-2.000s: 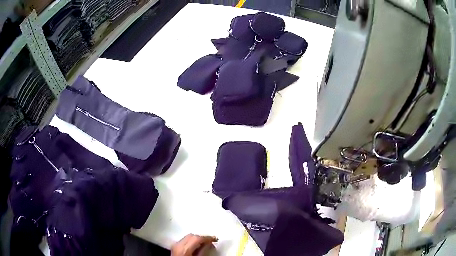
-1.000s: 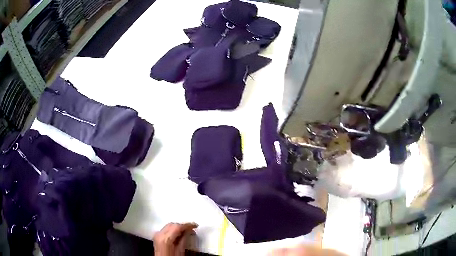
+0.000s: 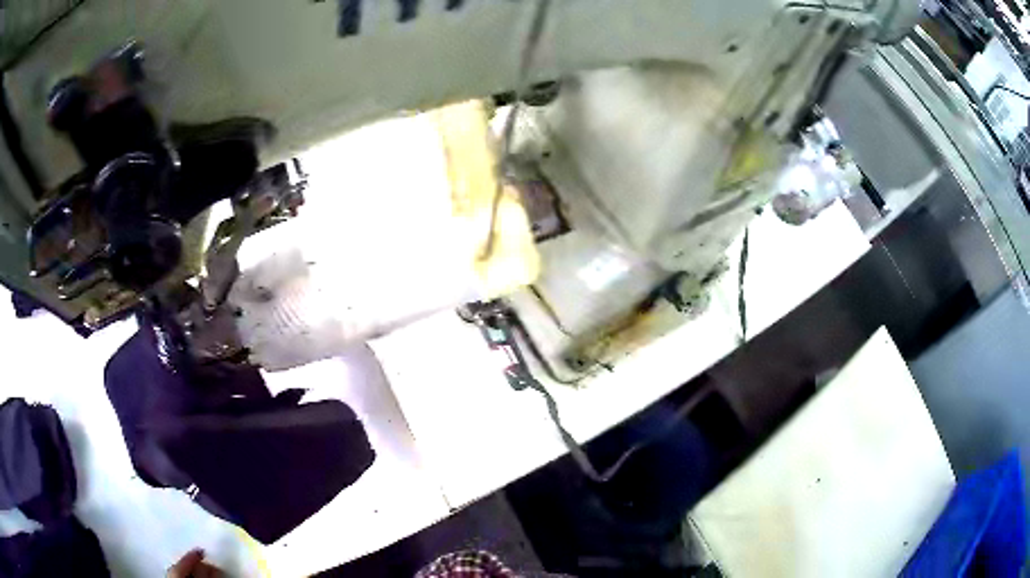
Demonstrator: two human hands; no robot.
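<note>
A dark navy-black pouch piece [image 3: 254,452] lies on the white table [image 3: 435,452] at the lower left, its upper end at the presser foot and needle area [image 3: 209,327] of the sewing machine. A small part of my left hand [image 3: 194,563] shows at the bottom edge, on or near the table, below the pouch piece and apart from it. Its fingers look loosely bent and nothing shows in them. The hand is cut off by the picture's edge. My right hand is not in view; a checked patch of cloth [image 3: 465,565] shows at the bottom edge.
The machine head [image 3: 373,68] spans the top, with the pale free arm [image 3: 339,305] below it. More dark pieces [image 3: 36,457] lie at far left. A cable hangs over the table's front edge. A pale board [image 3: 830,474] and a blue bin [image 3: 977,525] stand at right.
The view has swung to the right. The machine, pouch piece and left hand now show further left, and the board and bin have appeared. The blurred skin-coloured shape at the bottom edge is gone.
</note>
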